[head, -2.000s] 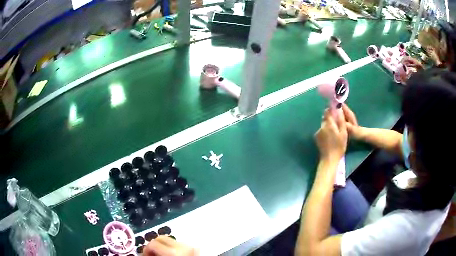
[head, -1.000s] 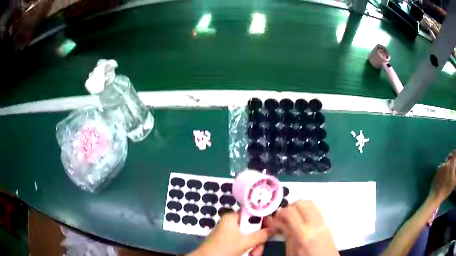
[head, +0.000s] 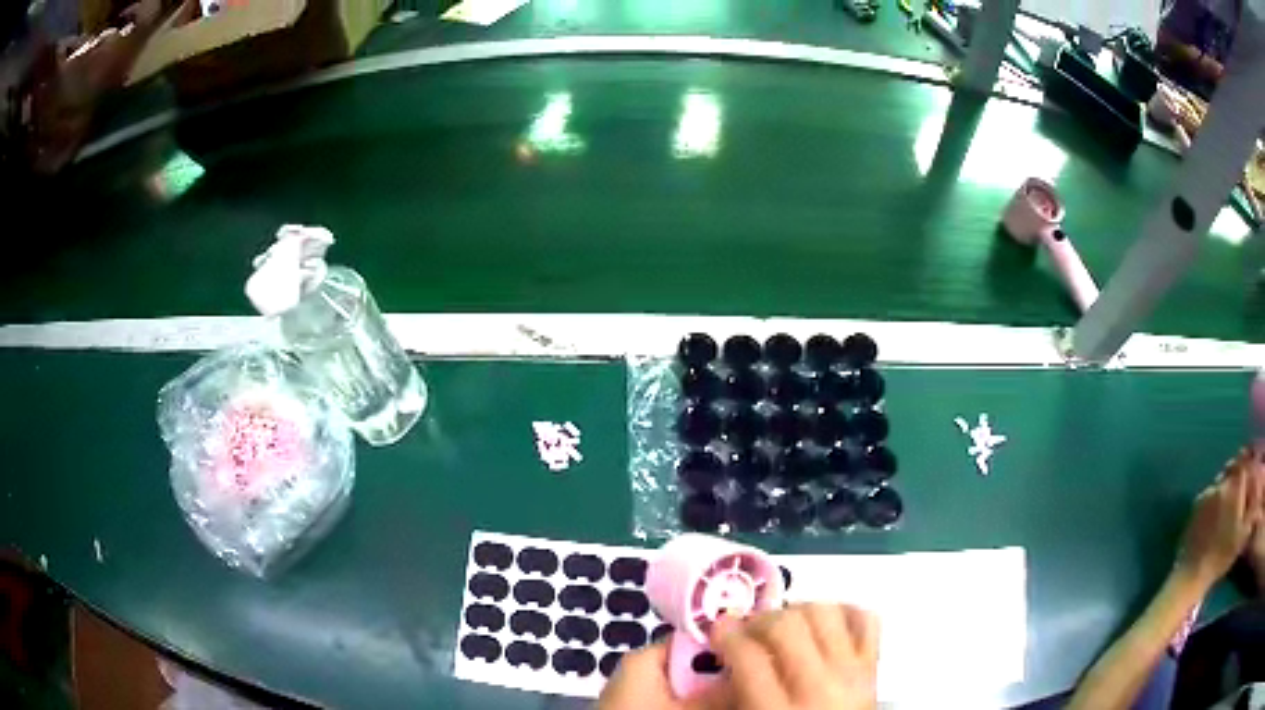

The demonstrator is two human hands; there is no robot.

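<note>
A pink handheld fan [head: 683,580] stands head up near the bench's front edge, its spoked grille facing up. My left hand [head: 641,685] is closed round its handle, partly cut off by the bottom edge. My right hand [head: 802,657] lies over the lower part of the fan's head, fingertips at the grille; whether it holds a small piece is hidden. Behind the fan lies a white sheet with rows of black pads [head: 537,592]; its right part [head: 957,610] is blank. Black round caps [head: 785,427] stand in a grid on clear plastic [head: 653,441].
A bag with pink parts [head: 255,458] and a clear bottle [head: 357,364] stand left. Small piles of pink [head: 558,445] and white parts [head: 981,443] flank the caps. Another fan [head: 1035,215] lies on the belt by a metal post [head: 1176,208]. A coworker's hands [head: 1226,520] are at right.
My view turned left to the bench, then tipped up slightly. My right hand has moved from beside the fan's handle up onto its head. My left hand still holds the handle.
</note>
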